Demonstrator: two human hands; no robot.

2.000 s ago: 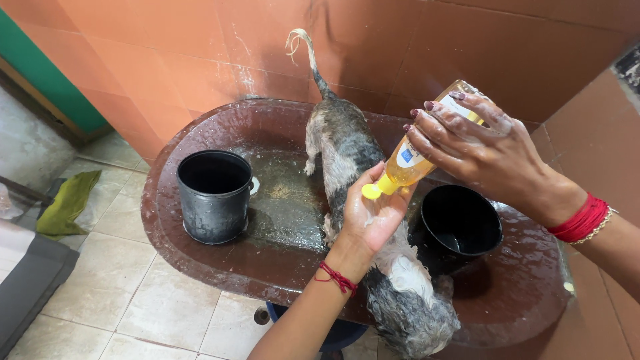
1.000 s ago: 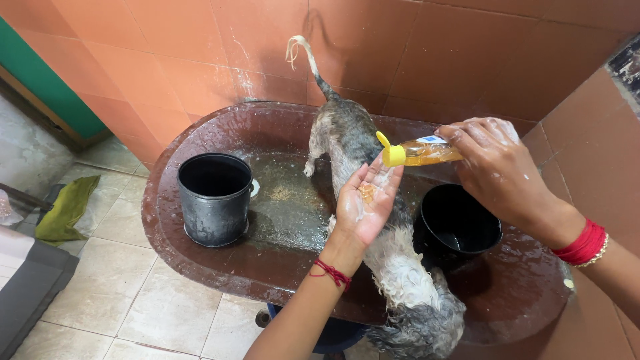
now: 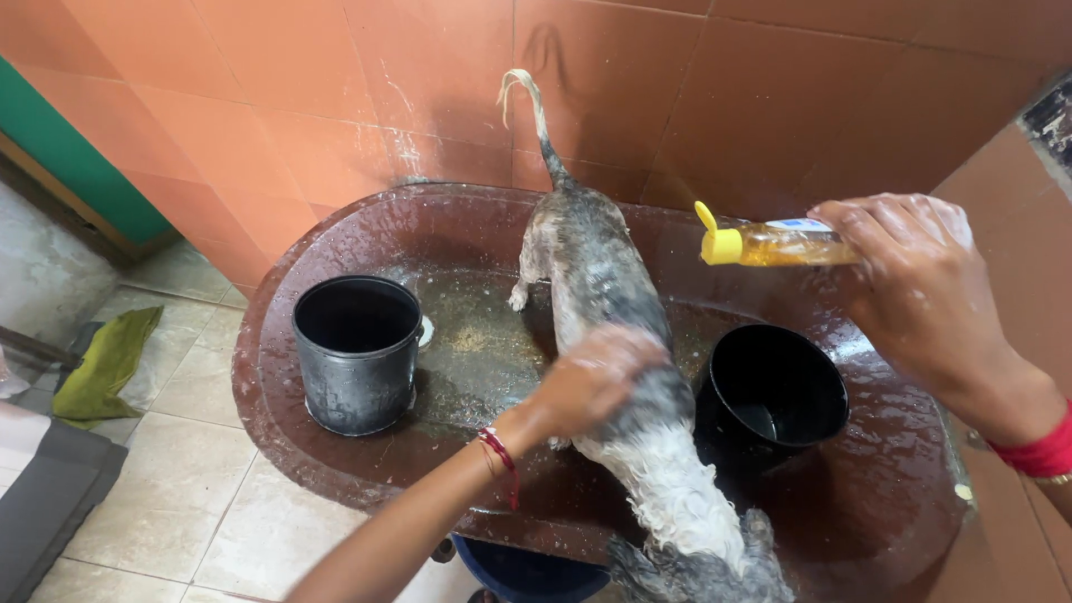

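A wet grey and white dog (image 3: 670, 473) stands in a brown oval tub (image 3: 276, 394), its head toward me at the bottom and its tail raised by the wall. My left hand (image 3: 599, 377), blurred, lies palm down on the dog's back; its fingers are not clear. At the right, my right hand (image 3: 917, 276) grips a clear bottle of amber liquid (image 3: 796, 247) held sideways above the tub. The bottle's yellow flip cap is open and points left. Suds whiten the back of my right hand.
One black bucket (image 3: 356, 394) stands left of the dog, another black bucket (image 3: 779, 385) right of it. Orange wall tiles (image 3: 754, 100) rise behind the tub. A blue basin (image 3: 532, 574) sits below its front edge, and a green cloth (image 3: 109, 364) lies on the floor tiles.
My left hand, palm up below the bottle's cap before, has turned over onto the dog's back. The bottle went from tilted downward to about level and moved right, away from my left hand.
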